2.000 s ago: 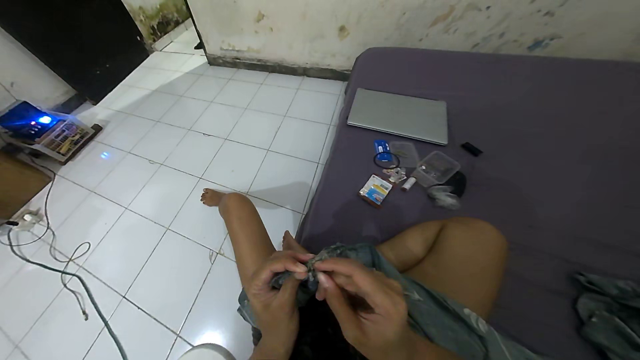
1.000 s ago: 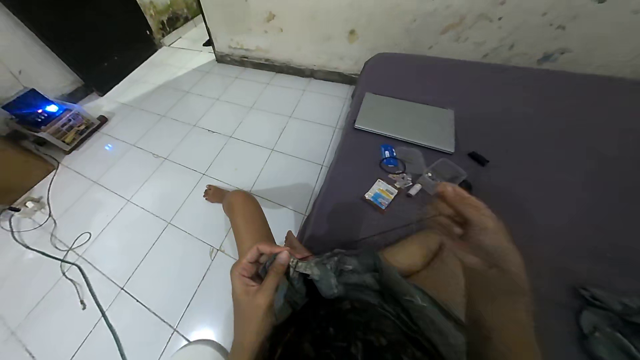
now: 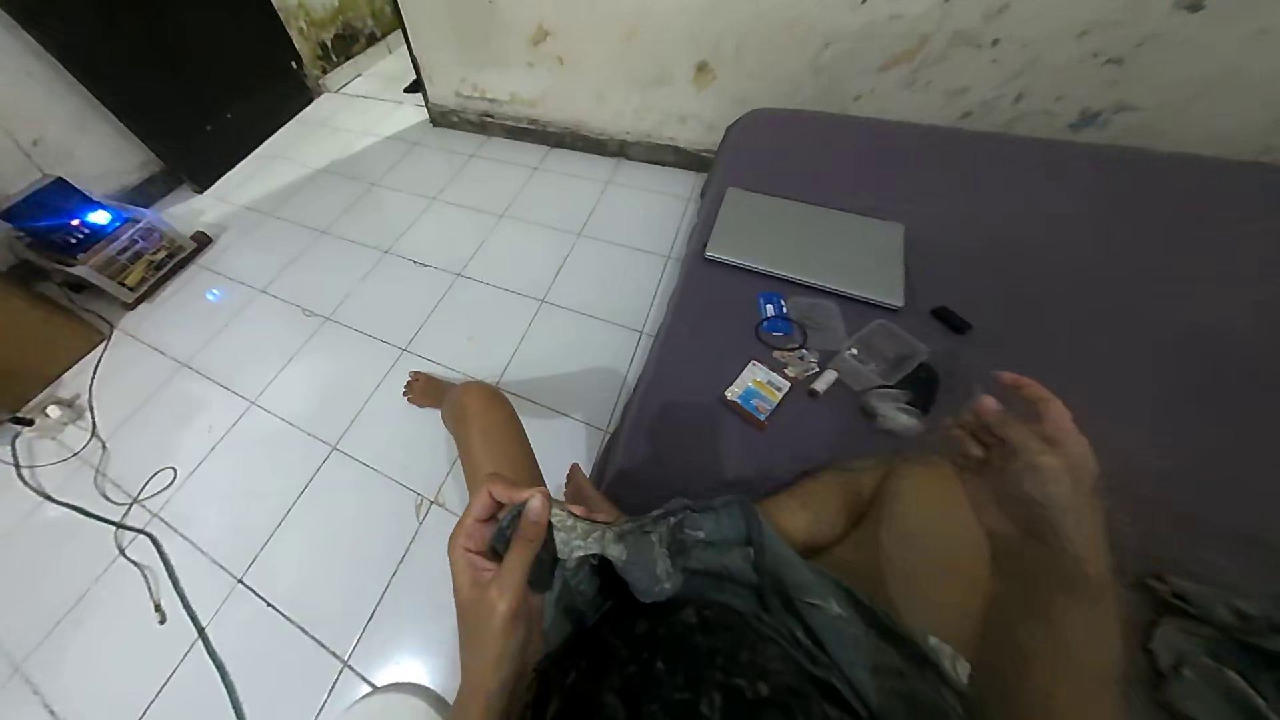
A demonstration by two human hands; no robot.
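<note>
Dark grey-green fabric (image 3: 700, 545) lies across my lap. My left hand (image 3: 505, 550) pinches a bunched edge of it between thumb and fingers. Away from the cloth, my right hand (image 3: 1030, 440) is raised above my bent knee, blurred, thumb and index finger close together; whether it holds something too thin to see, I cannot tell. Beyond it on the mattress lie a clear plastic box (image 3: 880, 355), a small white spool or tube (image 3: 823, 382), a small printed box (image 3: 758, 392), a blue packet (image 3: 774, 312) and a black ring-shaped band (image 3: 780, 334).
A closed silver laptop (image 3: 808, 245) rests on the purple-covered mattress (image 3: 1080, 240), near a small black object (image 3: 951, 319). More dark cloth (image 3: 1210, 640) lies at lower right. On the tiled floor (image 3: 400, 330) are cables (image 3: 165, 560) and a tray (image 3: 140, 255) beside a blue light.
My right hand, at the cloth beside my left hand two seconds ago, has moved away to the right. My left hand still grips the fabric.
</note>
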